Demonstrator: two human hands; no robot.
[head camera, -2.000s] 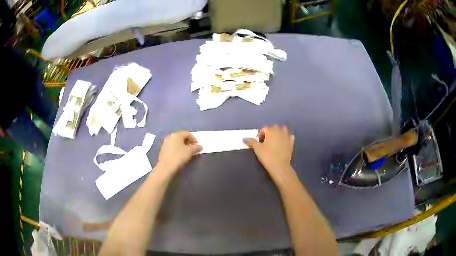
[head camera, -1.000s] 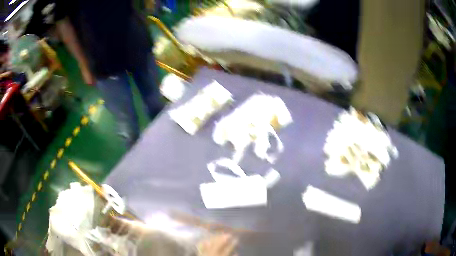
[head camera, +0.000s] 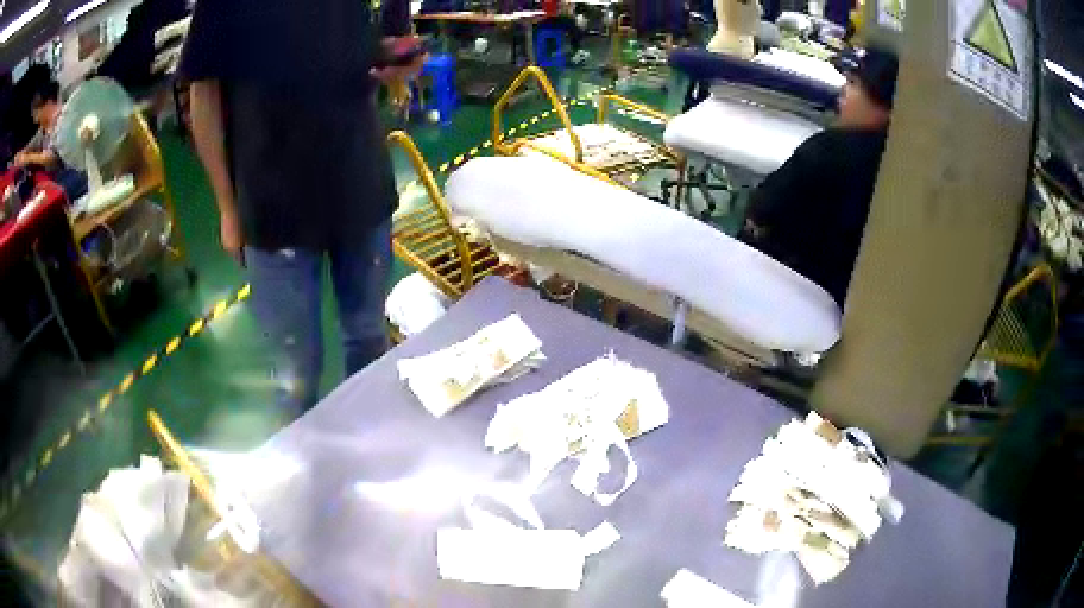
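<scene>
Neither of my hands shows in the picture. A stack of white rectangular fabric pieces (head camera: 511, 558) lies at the near middle of the grey-purple table (head camera: 392, 534), beside a curled white strip (head camera: 509, 504). One white piece (head camera: 701, 590) lies to its right, cut off by the lower edge. A loose heap of cut white pieces with tan patches (head camera: 808, 493) lies at the right. A white bundle with a tan patch and loops (head camera: 583, 410) lies in the middle, and a flatter white bundle (head camera: 473, 366) lies at the far left corner.
A padded white ironing board (head camera: 642, 255) stands beyond the table, left of a tan pillar (head camera: 927, 226). A person in dark top and jeans (head camera: 303, 154) stands at the left; another in black (head camera: 820, 196) is behind the board. A yellow-framed cart holds white fabric (head camera: 131, 534) at lower left.
The view has swung left and up. My hands, which held a white piece flat on the table, have left the picture, as has the iron. The piece lies unheld at the lower edge.
</scene>
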